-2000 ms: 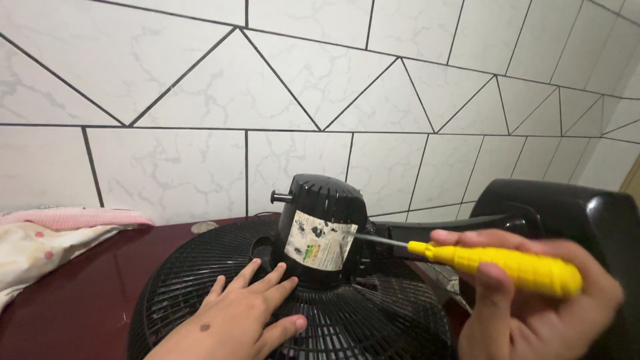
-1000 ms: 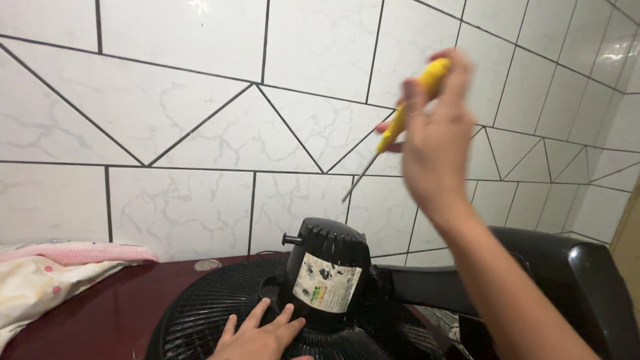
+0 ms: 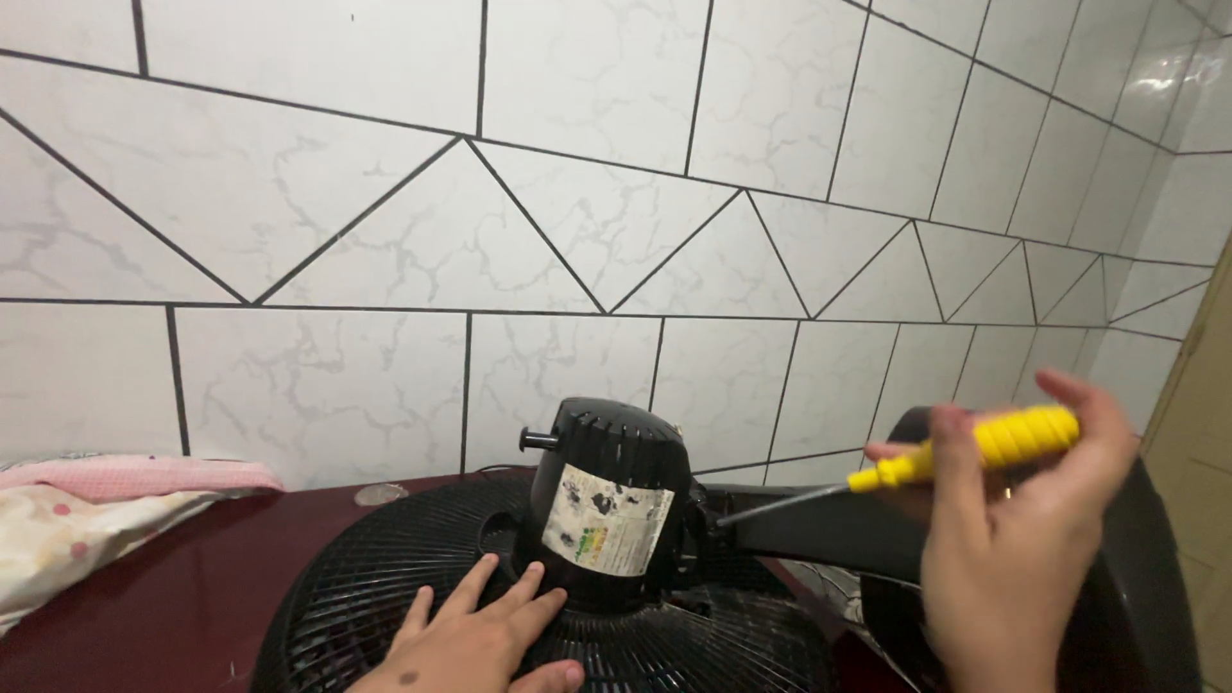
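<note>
A black electric fan lies face down, its round grille (image 3: 385, 577) below and its motor housing (image 3: 616, 500) standing up with a worn paper label. Spread flat on the grille, beside the base of the housing, is my left hand (image 3: 472, 635), holding nothing. My right hand (image 3: 1020, 520) grips the yellow handle of a screwdriver (image 3: 1001, 448). The screwdriver's metal shaft points left, with its tip at the joint between the motor housing and the black fan neck (image 3: 828, 534). Whether the tip sits in a screw cannot be told.
The fan lies on a dark red tabletop (image 3: 173, 577). A pink and white cloth (image 3: 115, 500) is at the left, with a small clear round object (image 3: 380, 494) near the table's back edge. A white tiled wall rises behind. The black fan base (image 3: 1145, 577) is at the right.
My right hand has come down from in front of the wall with the screwdriver, whose tip is now at the neck joint. My left hand remains on the grille.
</note>
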